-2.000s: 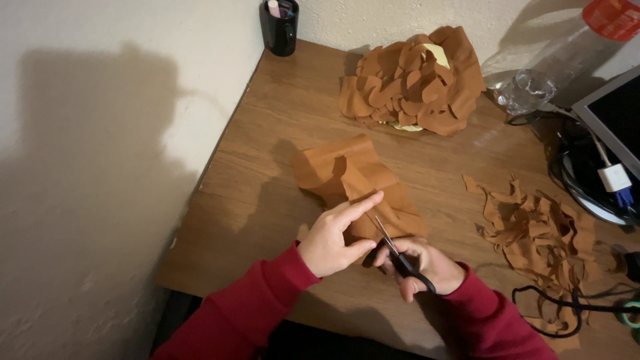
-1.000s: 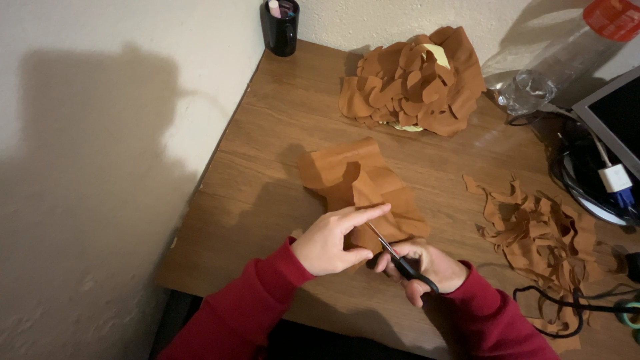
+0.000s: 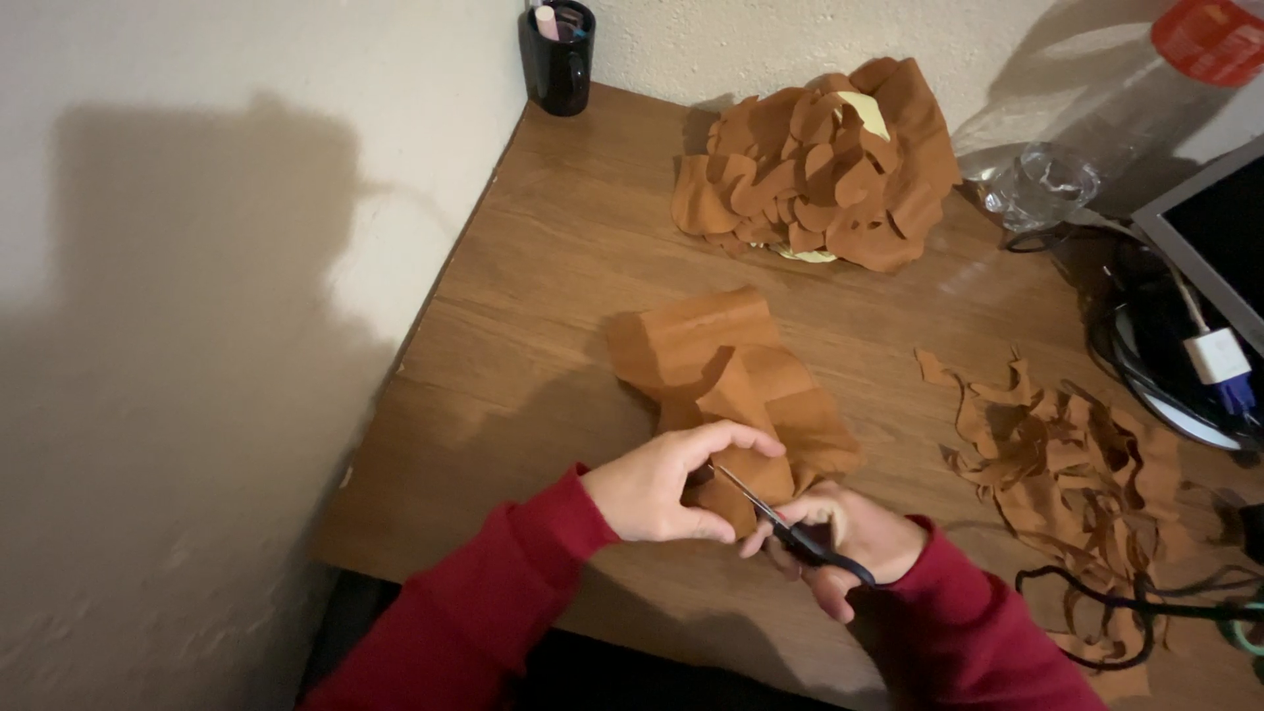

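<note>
Near the front of the wooden desk (image 3: 474, 375) lies a folded sheet of thin brown material (image 3: 780, 385), perhaps fabric or soft leather. My left hand (image 3: 681, 484) rests at its near edge, thumb and fingers curved around a part of the sheet. Black-handled scissors (image 3: 810, 545) are held in my right hand (image 3: 849, 543), their blades pointing up and left over the sheet, between my two hands. Whether the left fingertips pinch the sheet is hard to see. The fingers of my right hand are partly hidden under the scissors and the material.
A heap of cut brown pieces (image 3: 820, 178) with some pale yellow ones lies at the back. Thin brown scraps (image 3: 1076, 464) and a black cable (image 3: 1086, 592) are at the right. A black mug (image 3: 560, 59), a clear plastic bottle (image 3: 1116, 109) and a grey-framed screen (image 3: 1215, 227) stand along the back.
My left fingers have gone from lying nearly straight over the sheet to a curve around part of it. The scissors stay in my right hand.
</note>
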